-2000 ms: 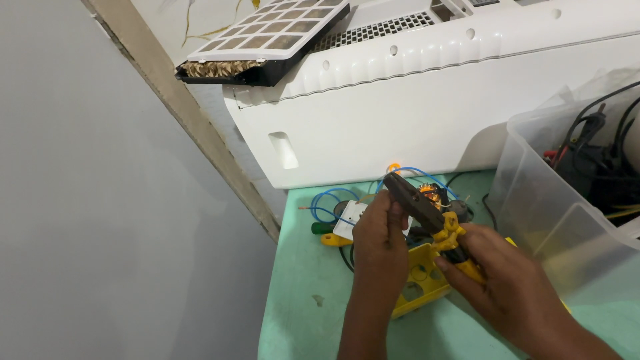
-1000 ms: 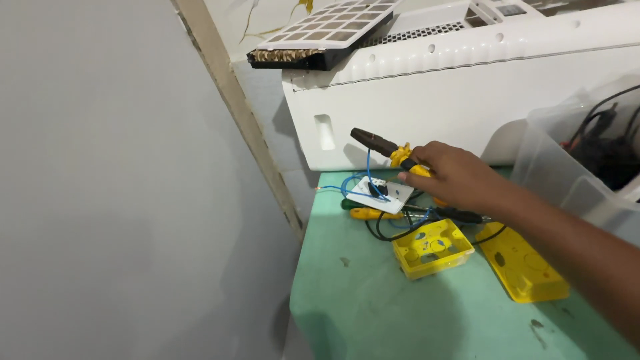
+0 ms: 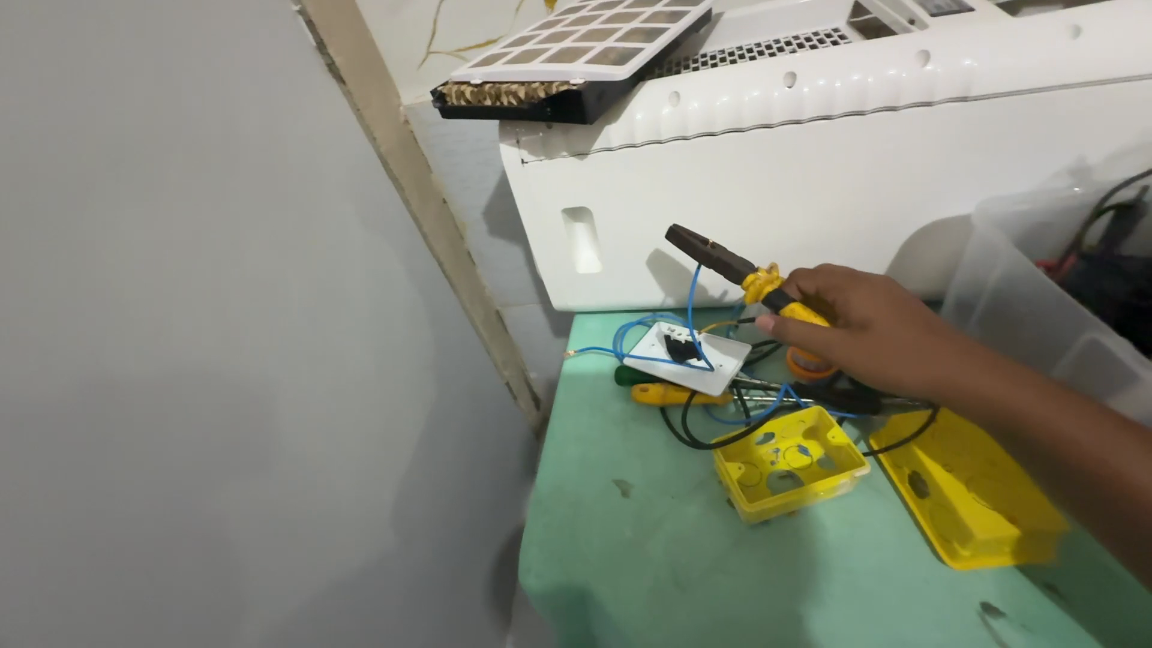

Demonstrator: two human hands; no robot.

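My right hand grips yellow-handled combination pliers, whose dark jaws point up and to the left. A blue wire runs from the jaws down to a white wall plate with a black insert. The plate rests tilted on a screwdriver with a yellow handle and other tools. A green handle shows beside it. More blue wire loops left of the plate. Below stands an open yellow electrical box, with black cable behind it. My left hand is out of view.
A larger yellow box lies at the right on the green tabletop. A translucent plastic bin holds dark cables. Behind is a large white appliance casing with a white grid panel on top. An orange roll sits beneath my hand.
My left hand was at the pliers in the oldest frame and has left the view. The pliers have moved away from it in my right hand. The wall plate now shows more fully.
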